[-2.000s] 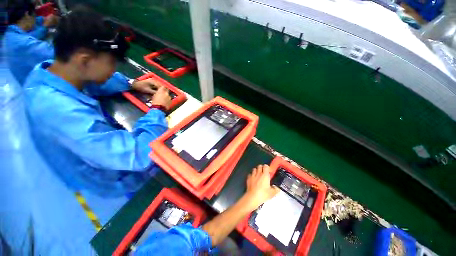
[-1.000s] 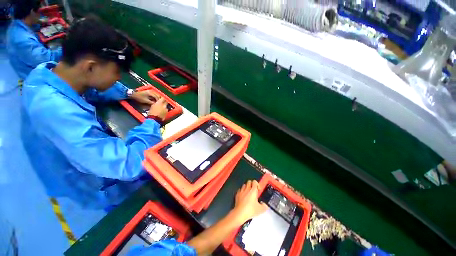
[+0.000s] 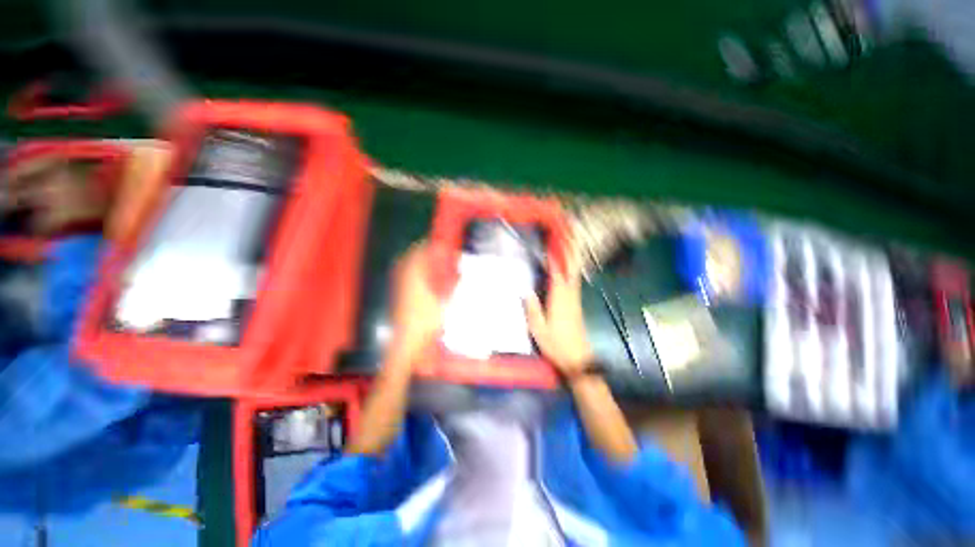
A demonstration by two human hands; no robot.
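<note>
The view is blurred. A red frame (image 3: 497,371) with an open tablet (image 3: 486,305) lies on the dark green bench in front of me. The tablet shows a large white block and a dark board area at its far end. My left hand (image 3: 417,310) holds the frame's left side. My right hand (image 3: 563,321) is on its right side, with the thumb reaching in over the tablet's edge. The exact finger contact is blurred.
A stack of red frames (image 3: 310,256) stands left; another frame (image 3: 244,470) lies nearer. Right are loose cream parts (image 3: 615,222), a blue bin (image 3: 693,256), a pale sheet (image 3: 684,340) and a white tray (image 3: 834,321). People in blue sleeves are at both sides.
The view has swung right and down. The frame now lies straight before me, and my right hand has come into view on its right side. My left hand is still at its left side.
</note>
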